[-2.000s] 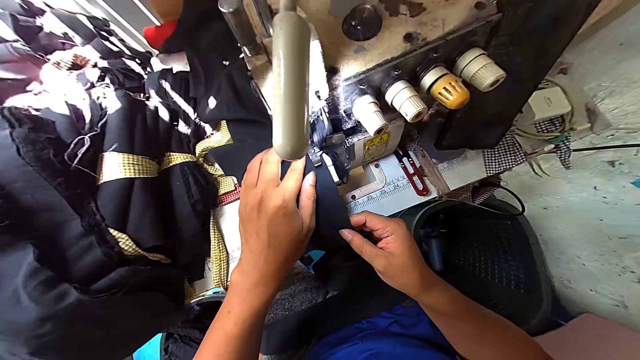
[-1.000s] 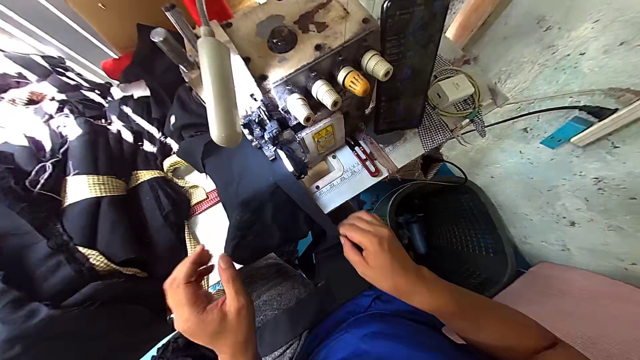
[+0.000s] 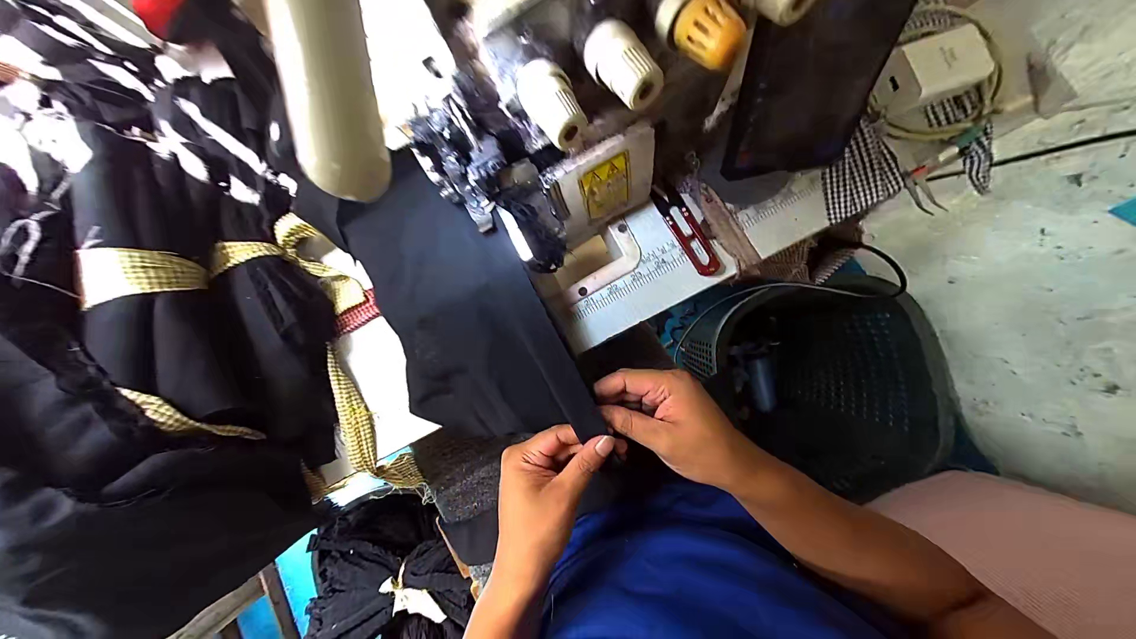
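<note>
A piece of black fabric (image 3: 470, 311) lies over the bed of an overlock sewing machine (image 3: 608, 182) and reaches toward my lap. Its folded edge runs from beside the presser foot area down to my hands. My left hand (image 3: 550, 479) pinches the near end of that edge between thumb and fingers. Close against it on the right, my right hand (image 3: 670, 413) holds the same edge with bent fingers. Red thread snips (image 3: 688, 232) lie on the machine table, by a printed ruler strip (image 3: 635, 288). The needle itself is hidden.
Black garment bundles tied with yellow checked strips (image 3: 142, 273) fill the left side. A dark plastic basket (image 3: 923, 382) stands at the right below the table edge. A phone (image 3: 812, 84) and a white charger (image 3: 941, 67) are at upper right. Another tied black bundle (image 3: 390, 559) lies low down.
My left hand was on the fabric by the machine, then came away, spread, and now grips the edge beside my right hand. The view has moved closer to the machine bed.
</note>
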